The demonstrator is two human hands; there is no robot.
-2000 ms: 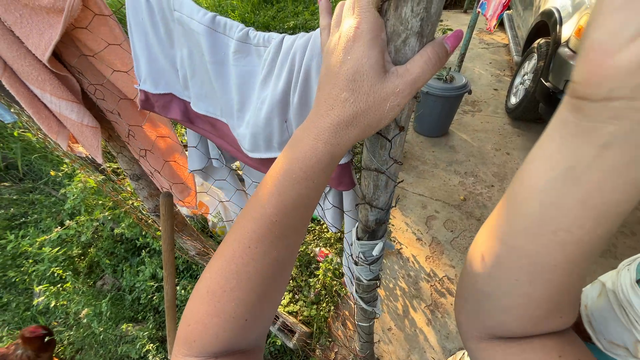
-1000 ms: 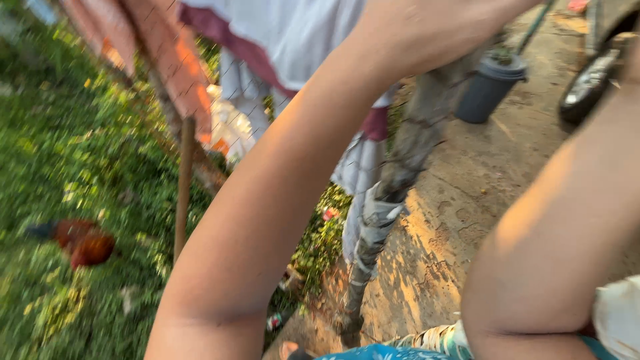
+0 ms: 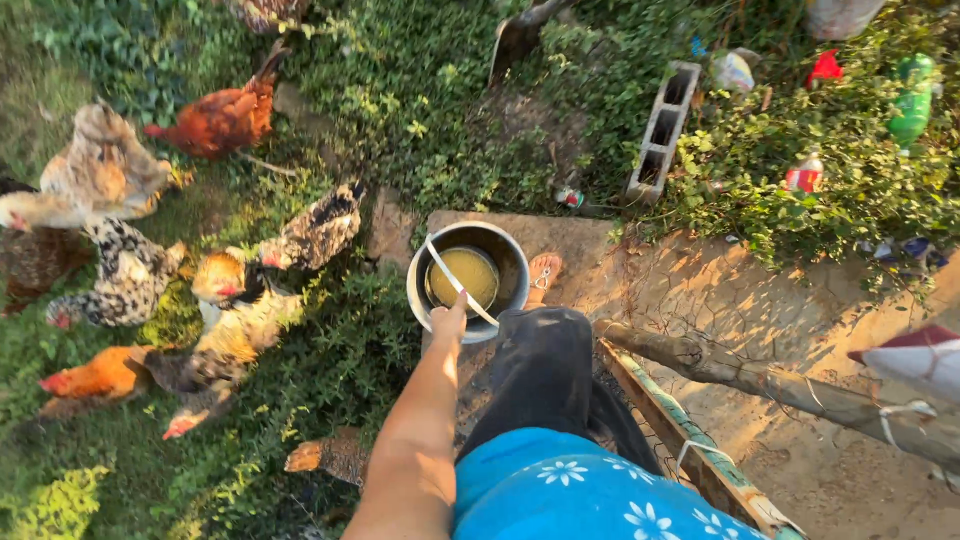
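Note:
My left hand (image 3: 448,321) is closed around the pale strap-like handle (image 3: 459,285) of a round bucket (image 3: 520,262), held over the edge of the paving. Yellowish grainy or liquid stuff (image 3: 466,276) covers the bucket's bottom. My right hand is out of sight. Several chickens stand on the grass to the left, among them a reddish-brown one (image 3: 217,124), a black-and-white speckled one (image 3: 124,281) and an orange one (image 3: 101,375). Another speckled chicken (image 3: 319,232) is nearest the bucket.
A concrete block (image 3: 664,131) lies in the weeds beyond the paving, with a green plastic bottle (image 3: 911,105) and other litter farther right. A wooden post (image 3: 712,362) and a green-painted, rusty frame (image 3: 675,420) with wire mesh stand close on my right. My foot (image 3: 544,274) is beside the bucket.
The view has swung strongly down and toward the grass. Both arms were raised near the post and hanging cloths; now my left hand holds the bucket's handle and the right is out of view.

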